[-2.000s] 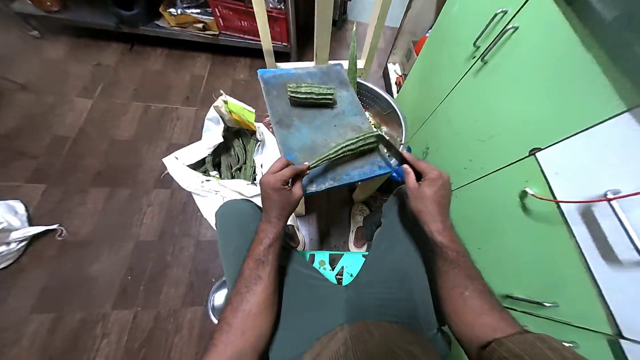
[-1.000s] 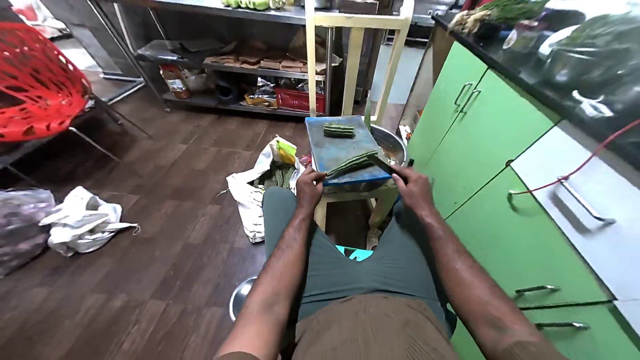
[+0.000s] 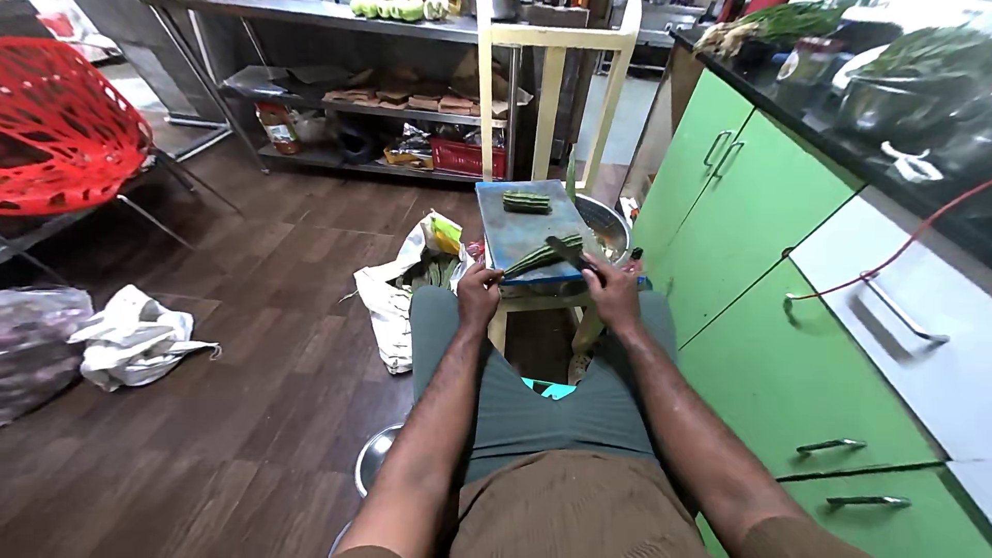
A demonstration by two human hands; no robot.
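Note:
A worn blue-edged cutting board (image 3: 515,232) rests on the seat of a cream chair (image 3: 546,93). At the board's near left corner, my left hand (image 3: 479,294) grips the tapered ends of long ridged green vegetables, likely ridge gourds (image 3: 535,260). My right hand (image 3: 614,294) holds a knife (image 3: 566,252), its dark blade lying over the thicker part of that bunch. A short cut bundle of the same vegetable (image 3: 527,202) lies near the board's far edge. Behind the board's right side is a metal colander (image 3: 604,221), partly hidden.
A white sack (image 3: 387,310) of green vegetables stands left of the board. Green cabinets (image 3: 763,209) line the right side under a black counter. A steel bowl (image 3: 376,457) is by my left leg. A red chair (image 3: 66,132), a white bag (image 3: 136,341) and steel shelving (image 3: 403,112) stand farther off.
The view has tilted up and widened. The knife, at the right end of the held vegetables two seconds ago, now lies across them farther left. The short bundle stays at the far edge.

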